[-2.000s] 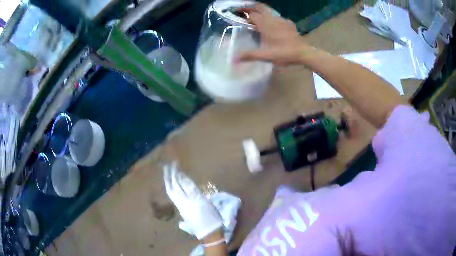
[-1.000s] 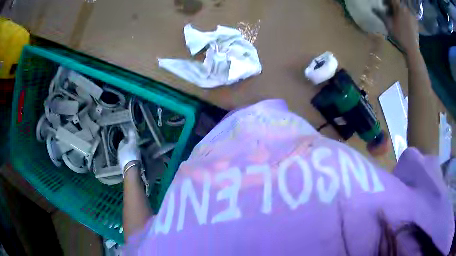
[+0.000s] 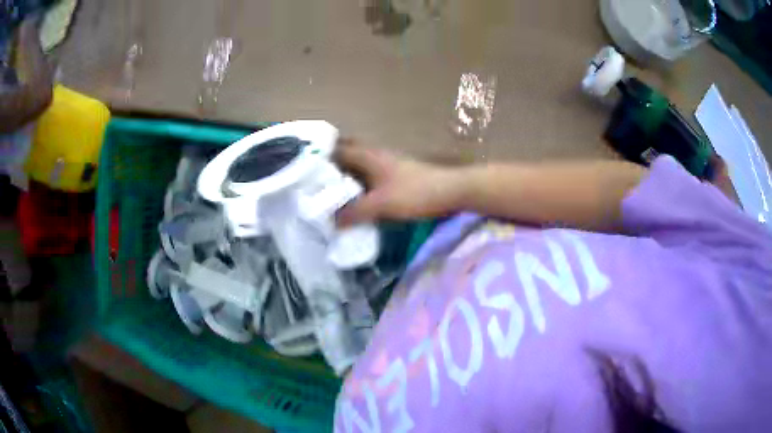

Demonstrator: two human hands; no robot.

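A white ring bracket point(image 3: 218, 172) with a dark round centre is raised over the green crate point(image 3: 179, 131). A pale, blurred long arm slants down from it. My bare right hand point(image 3: 360, 182) is closed at the ring's right side on blurred white material that looks like the crumpled cloth point(image 3: 351, 247). My gloved left hand cannot be told apart from the white parts and cloth below the ring; its grip is hidden. Several grey-white ring brackets point(image 3: 222, 286) lie heaped in the crate.
A green and black motor point(image 3: 652, 123) with a white wheel point(image 3: 603, 71) stands at the right of the brown bench point(image 3: 406, 101). A clear and white housing point(image 3: 647, 24) is beyond it. White sheets point(image 3: 732, 148) lie far right. A yellow container point(image 3: 69, 139) and another person's arm point(image 3: 24, 89) are left.
The view has shifted left. My right hand has left the housing and come across to the crate. A ring bracket is now up out of the heap. The cloth has gone from the bench.
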